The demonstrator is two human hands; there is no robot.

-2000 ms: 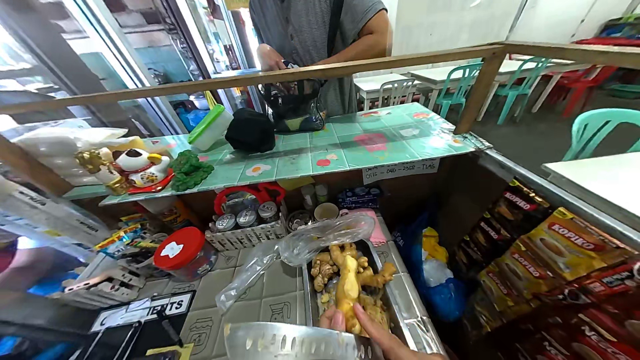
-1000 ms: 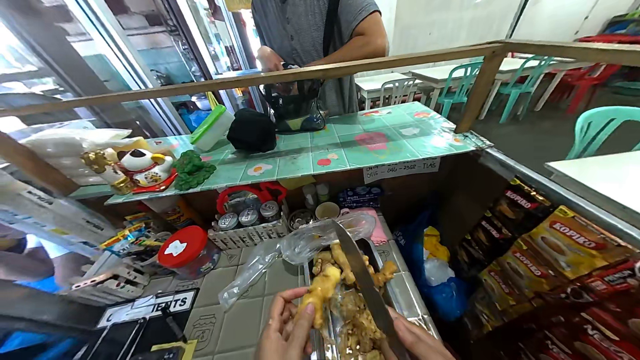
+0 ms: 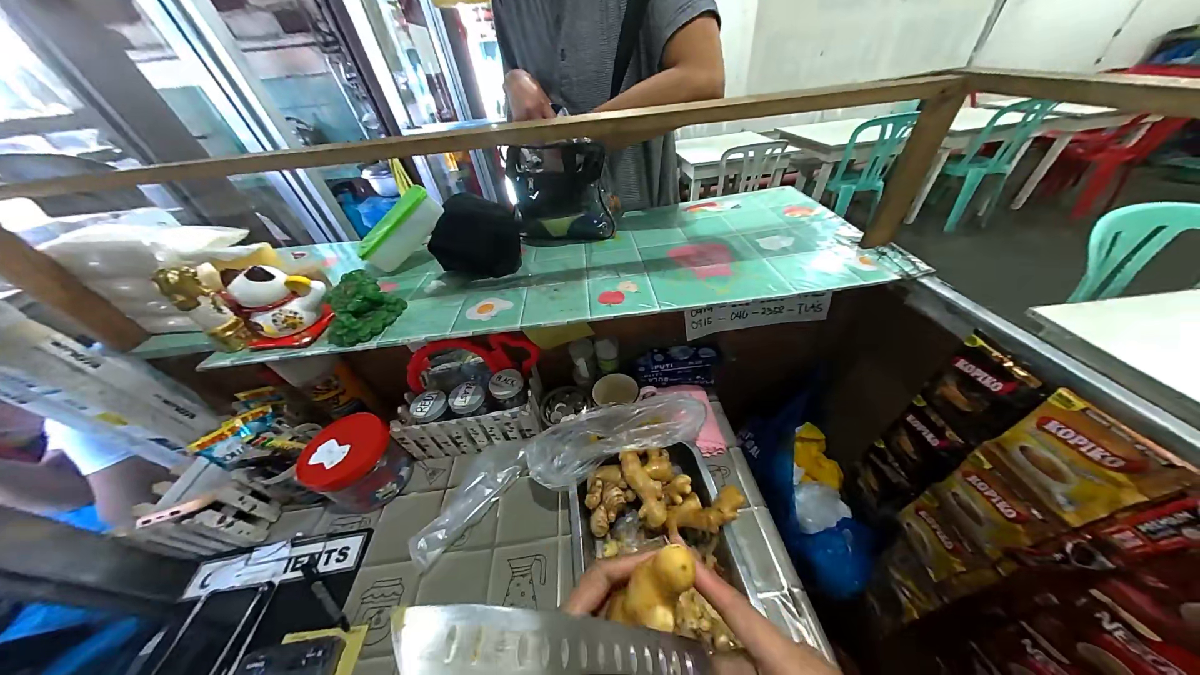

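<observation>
At the bottom of the head view, my left hand holds a peeled piece of ginger root. My right hand is on the other side of the ginger, its fingers against it, with a wide kitchen knife in the same hand. The dimpled blade lies flat to the view and points left; its handle is mostly hidden. Just beyond both hands, more ginger roots and peelings lie in a metal tray. A clear plastic bag lies over the tray's far end.
A red-lidded jar and a white basket of small jars stand left of the tray. A green tiled shelf and a wooden rail cross ahead. Coffee packets hang at right. A person stands beyond the rail.
The knife blade has swung from upright over the tray to pointing left at the bottom edge. The ginger has moved right, between both hands.
</observation>
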